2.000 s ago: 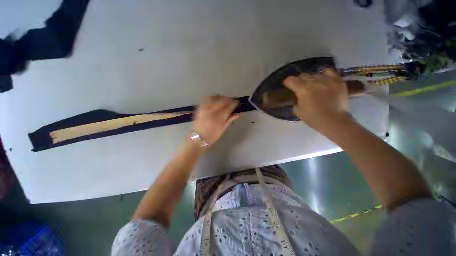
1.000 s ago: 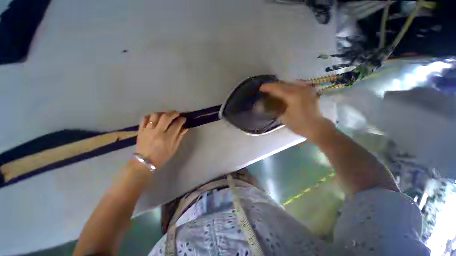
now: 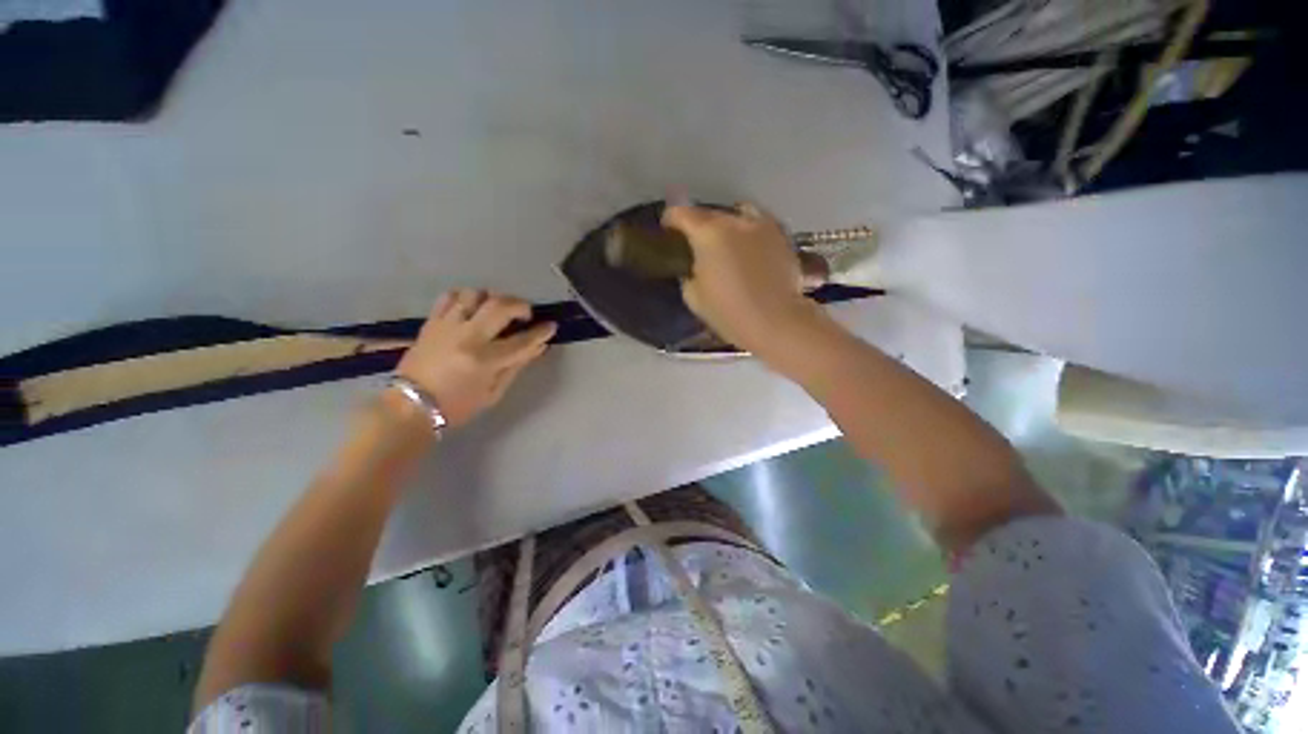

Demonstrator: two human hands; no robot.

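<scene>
A long navy-black fabric strip (image 3: 567,321) lies across the white table, with a tan template (image 3: 187,376) on its left part, tapering towards my left hand. My left hand (image 3: 474,349) lies on the strip with fingers bent, pressing it down. My right hand (image 3: 742,275) grips the brown handle of the steam iron (image 3: 638,294). The iron's pointed soleplate rests over the strip, tip to the left, just right of my left hand. The strip's dark right end shows beyond the iron. The part under the iron is hidden.
Fabric shears (image 3: 861,58) lie at the table's far right. Dark cloth (image 3: 101,58) lies at the far left. Cords and bundled items are beyond the right edge, near a pale board or cloth (image 3: 1133,301). The table's near edge (image 3: 689,480) is at my waist.
The view has shifted right, and the shears now show clearly. My left hand stays on the strip. The iron is now closer to it and covers the strip further left.
</scene>
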